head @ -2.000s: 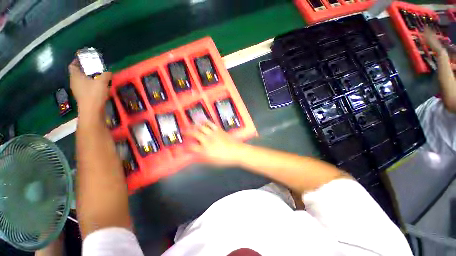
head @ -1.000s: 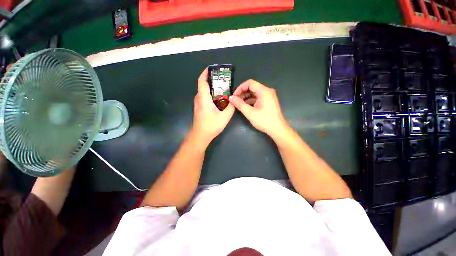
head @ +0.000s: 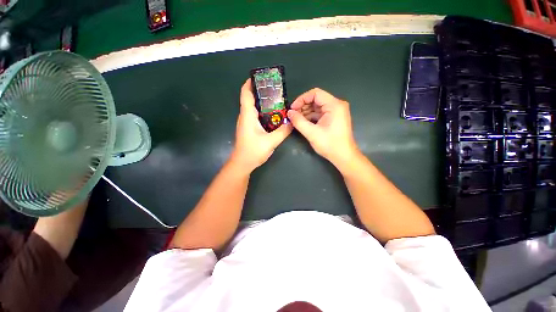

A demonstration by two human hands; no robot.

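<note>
A handset unit (head: 270, 91) is held upright above the dark green bench top, its face towards me. It shows a grey-white screen area with green edges, and a red part with an orange-yellow round spot at its lower end. My left hand (head: 255, 137) holds it from the left side and below. My right hand (head: 323, 122) is at its lower right edge, with thumb and index fingertips pinched together close to the round spot. Whether a small part is between those fingertips cannot be told.
A pale green fan (head: 61, 135) stands at left, its white cable on the bench. A smartphone (head: 422, 82) lies beside the black blister trays (head: 488, 140) at right. Beyond the pale edge strip (head: 274, 38), a handset lies on the green belt (head: 231, 15). Another person's arm (head: 61, 228) is at lower left.
The red tray that lay on the bench, then on the belt, has left view. Both hands came together at the handset. Since one second ago they have barely moved; the belt handset has shifted slightly.
</note>
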